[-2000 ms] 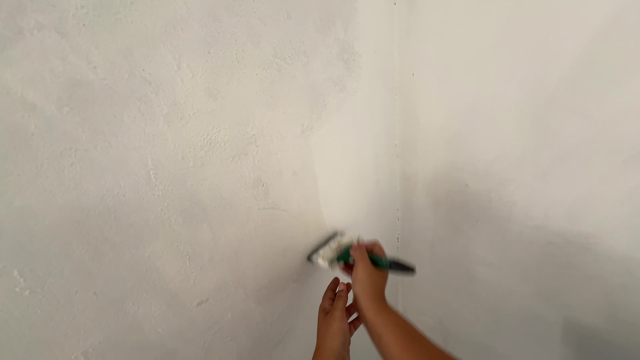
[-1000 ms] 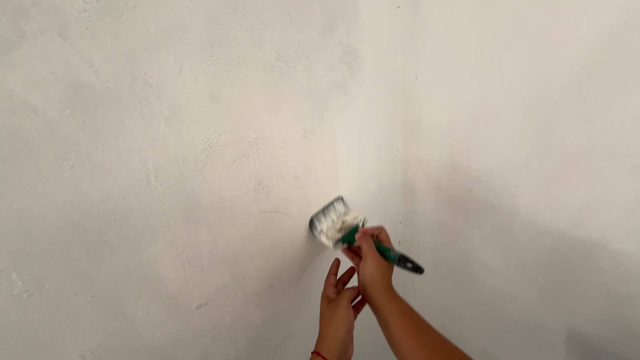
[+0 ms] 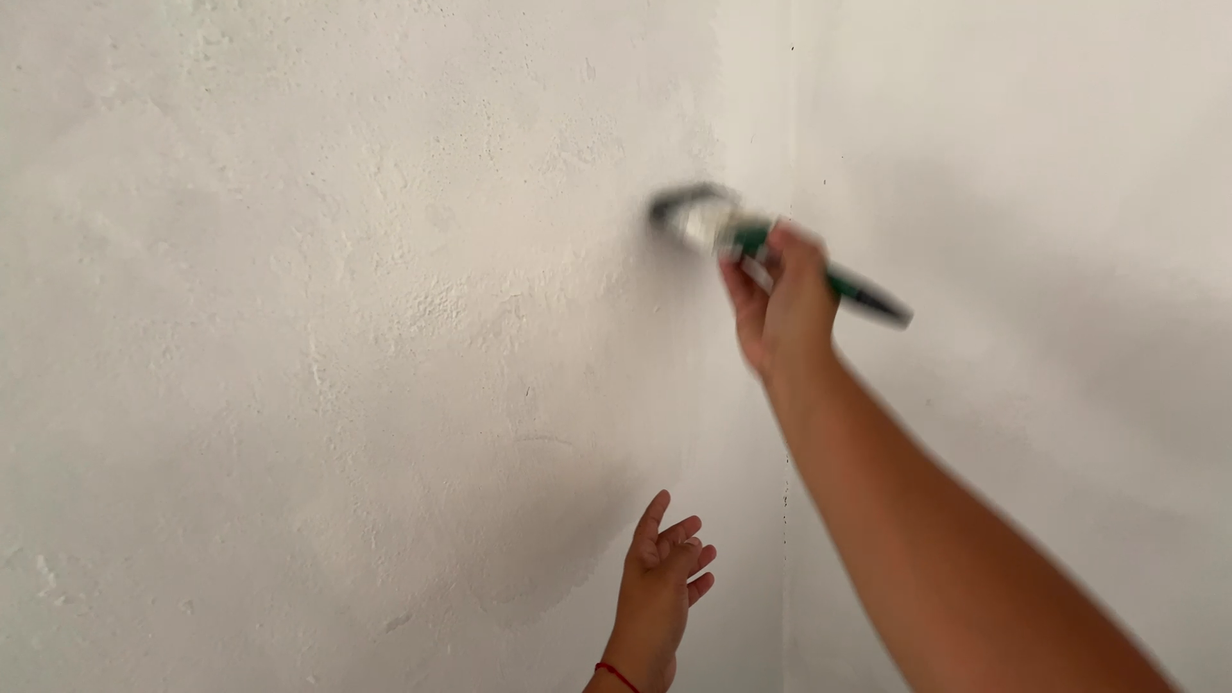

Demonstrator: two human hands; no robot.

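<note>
My right hand [image 3: 789, 298] grips a wide paintbrush [image 3: 746, 236] by its green and black handle. The brush is blurred; its dark-tipped bristles, coated with white paint, are at the left wall [image 3: 385, 289] a little left of the corner. Lower down, my left hand [image 3: 664, 558] is raised with its fingers apart and holds nothing; a red string [image 3: 616, 676] is around its wrist. Whether that hand touches the wall I cannot tell.
The left wall has rough, bumpy patches. A vertical corner line [image 3: 787, 500] with small dark specks separates it from the right wall [image 3: 1039, 241], where soft shadows fall.
My right hand has moved up with the paintbrush, away from my left hand, which stays low near the corner. A second ago the two hands were close together.
</note>
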